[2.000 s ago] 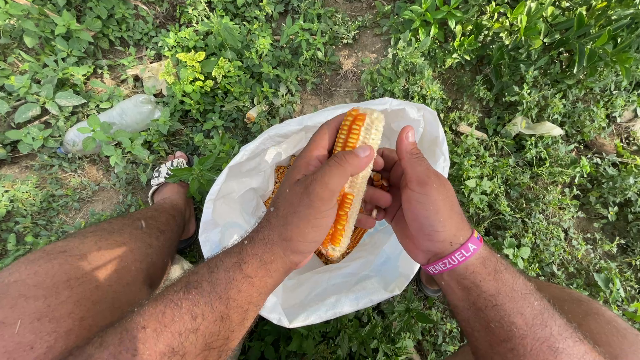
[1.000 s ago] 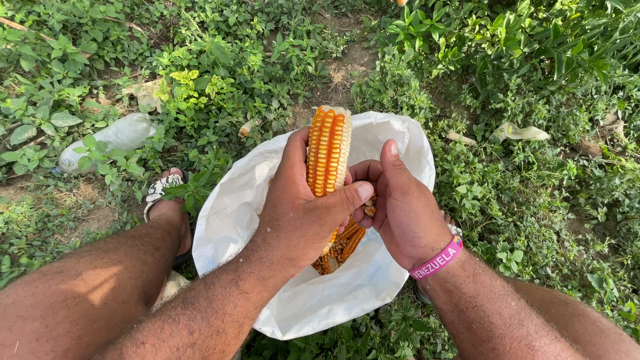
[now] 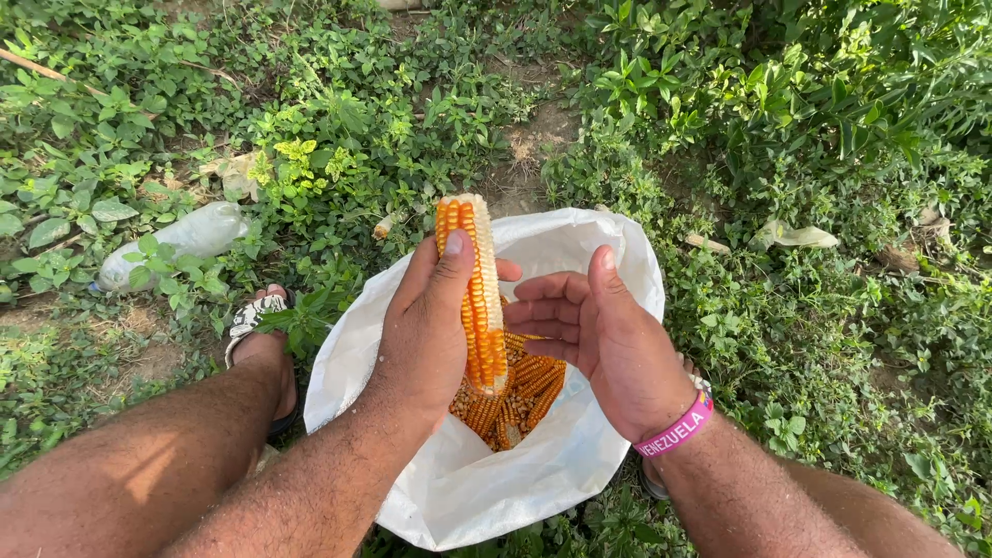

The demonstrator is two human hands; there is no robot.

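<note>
My left hand grips an ear of corn, upright in view, over the mouth of a white sack. Orange kernels cover its left side; its right side shows pale, bare cob. Just right of the ear, my right hand is apart from it, palm turned inward, fingers extended and thumb raised, holding nothing. A pink wristband with writing circles the right wrist. Inside the sack lie several orange corn ears among loose kernels. The sack's bottom is hidden.
Low green weeds and patches of bare soil surround the sack. A clear plastic bottle lies at the left near my sandaled foot. A pale scrap and a dry cob piece lie at the right. My legs flank the sack.
My right hand has moved off the ear, its fingers now apart from it. The ear has turned in my left hand, showing more bare cob than one second ago.
</note>
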